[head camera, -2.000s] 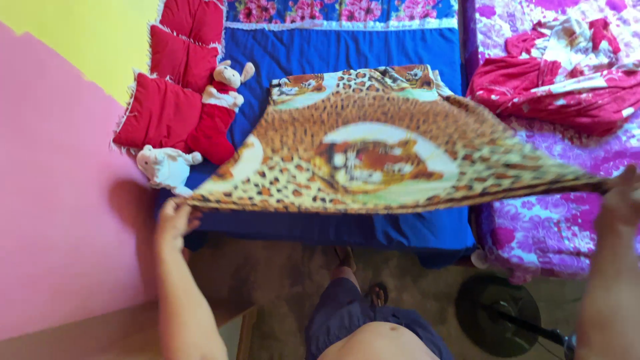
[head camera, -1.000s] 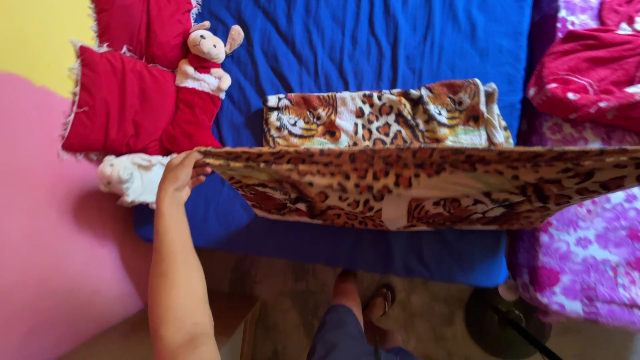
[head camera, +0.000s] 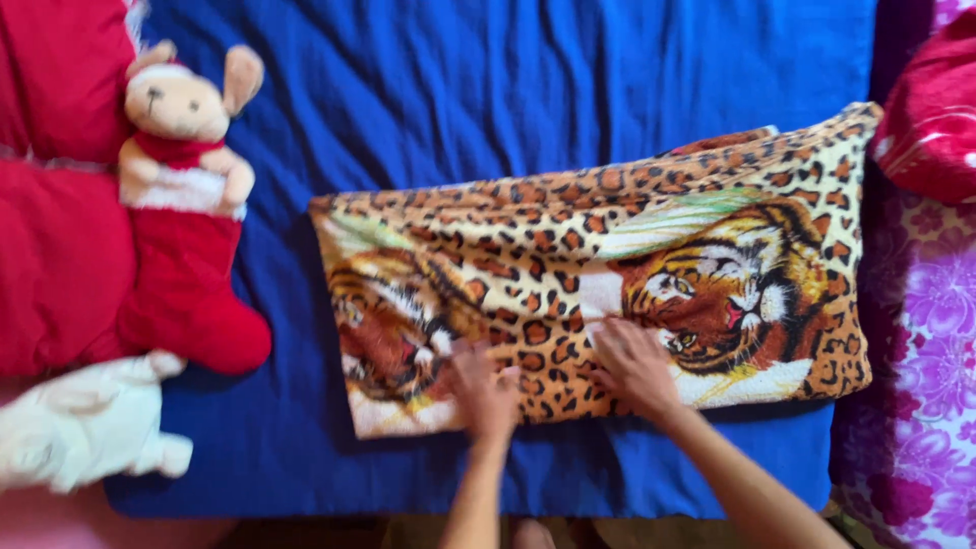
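A folded blanket (head camera: 549, 297) with leopard spots and tiger faces lies on a blue bedsheet (head camera: 427, 84). My left hand (head camera: 484, 385) rests on the blanket's lower part, just right of the left tiger face, fingers spread and slightly blurred. Beside the right tiger face, my right hand (head camera: 629, 362) lies flat on the fabric with its fingers apart. Neither hand grips the cloth. The blanket's upper edge slants up to a raised corner at the right, and a bit of another layer shows behind it.
At the left are red cushions (head camera: 61, 259), a plush animal (head camera: 175, 107) in a red stocking (head camera: 187, 282), and a white plush toy (head camera: 91, 427). A purple floral cover (head camera: 930, 343) runs along the right, with a red patterned cloth (head camera: 930, 114) on it.
The blanket, earlier held up and stretched between my hands, now lies folded on the blue sheet. Both hands have let go of its edge and moved inward onto it. The view is closer.
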